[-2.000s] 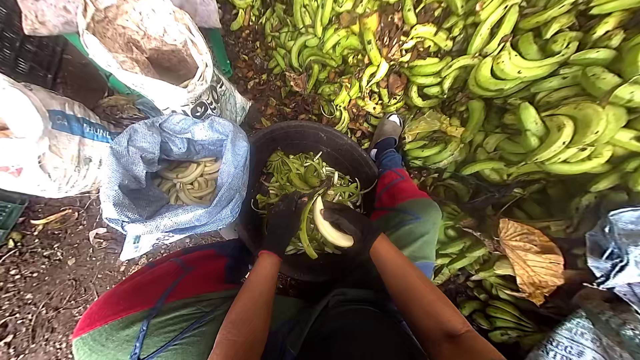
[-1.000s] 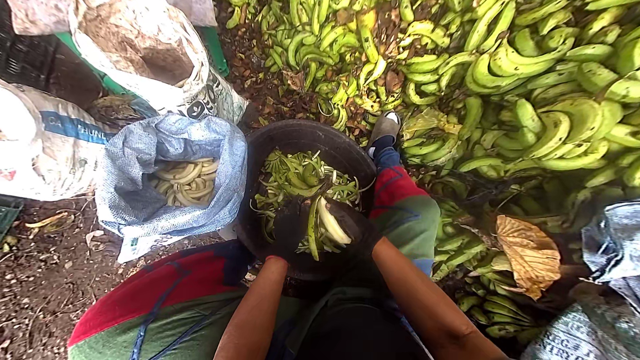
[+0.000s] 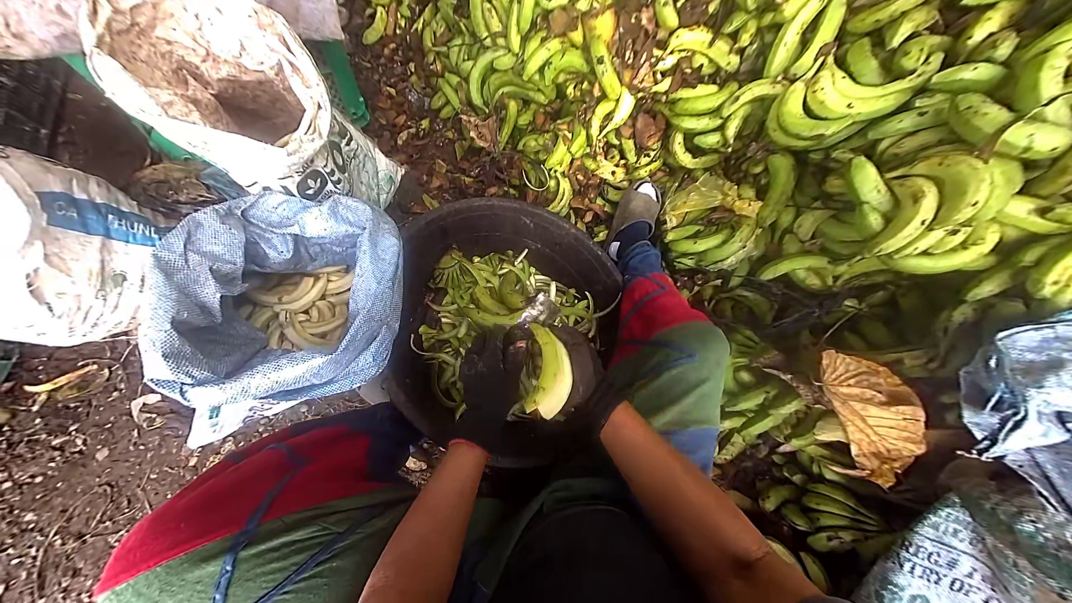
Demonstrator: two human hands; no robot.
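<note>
Both my hands wear dark gloves and are over a black plastic tub (image 3: 536, 219) between my legs. My right hand (image 3: 590, 368) is shut on a partly peeled green plantain or banana (image 3: 553, 373), pale flesh showing. Just left of it is my left hand (image 3: 490, 381), fingers bent near the fruit; whether it grips anything is hidden by the dark glove. A small shiny, blurred thing (image 3: 538, 310) shows above the fingers; I cannot tell what it is. Green peels (image 3: 469, 289) lie in the tub. Peeled pale fruit (image 3: 306, 310) lies in an open blue woven sack (image 3: 375, 276) to the left.
Green bananas or plantains (image 3: 938, 193) are heaped at the right and ahead. White woven sacks (image 3: 360, 159) (image 3: 75, 276) stand at the left. A dry brown leaf (image 3: 871, 419) lies on the heap at the right. My shoe (image 3: 635, 213) is beside the tub's far right rim.
The hands have shifted within the tub, and the fruit is now more upright. The strip of green peel that hung beside it in the earlier frames no longer shows there.
</note>
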